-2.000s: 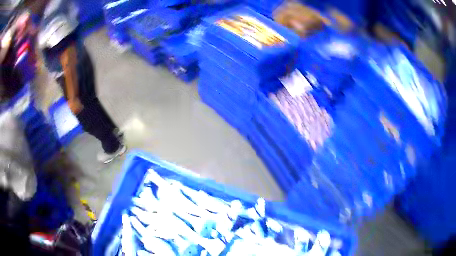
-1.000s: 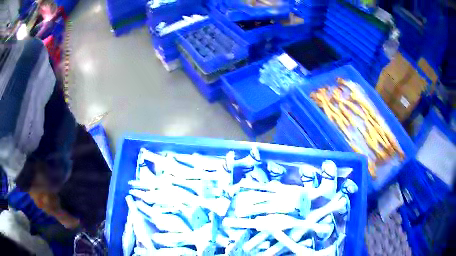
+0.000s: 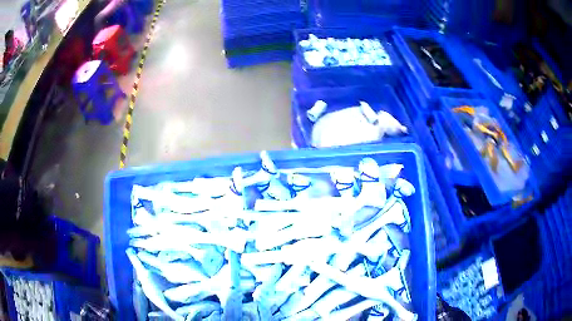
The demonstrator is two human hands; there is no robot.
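Note:
A blue turnover crate (image 3: 118,244) fills the lower middle of the view, close to the camera. It is heaped with pale blue-white moulded figure parts (image 3: 295,241), long and bent, some with rounded ends near the far rim. The crate's near side is cut off by the bottom edge. Neither of my hands can be seen. Small dark patches, possibly sleeves, show at the bottom edge beside the crate's left and right walls.
Crates with pale parts (image 3: 345,51), orange parts (image 3: 495,147) and dark contents stand along the right. A tall blue crate stack (image 3: 262,31) stands ahead. Yellow-black tape (image 3: 130,113) runs along the floor at left, beside blue (image 3: 97,94) and red (image 3: 113,47) stools and a bench (image 3: 28,94).
The view has swung, and the person at left is out of sight. The floor tape and stools now show at left. The crate of pale parts stays in front of me.

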